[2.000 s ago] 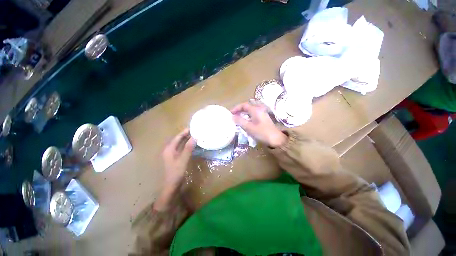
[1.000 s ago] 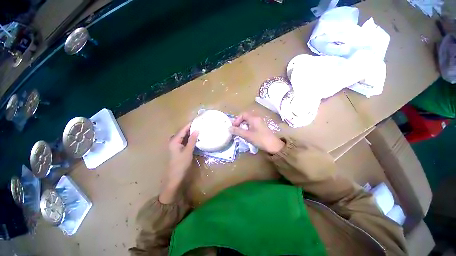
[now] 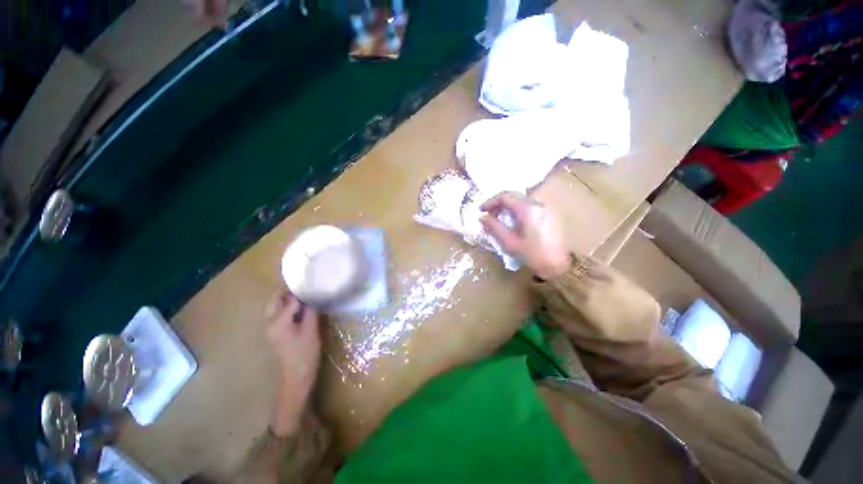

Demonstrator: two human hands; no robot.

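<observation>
A blurred white round piece (image 3: 322, 265) sits over a pale pegged plate (image 3: 372, 274) left of centre; the pins are hidden. My left hand (image 3: 295, 331) is at the round piece's lower rim; whether it grips it is not clear. My right hand (image 3: 528, 232) has its fingertips at the near pieces of the white heap, beside a gold rimmed ring (image 3: 443, 194) with a white centre. Its grip is blurred. Small shiny scraps (image 3: 412, 312) lie between my hands.
Gold discs (image 3: 109, 371) stand raised at the lower left, near a white plate (image 3: 161, 364). White wrapping (image 3: 520, 71) lies at the bench's far end. The green conveyor (image 3: 255, 123) runs along the far side. An open carton (image 3: 729, 265) with white bundles stands at right.
The round piece and its plate have moved left, away from the scraps. My right hand has left the round piece and reached to the white heap. The view has shifted right.
</observation>
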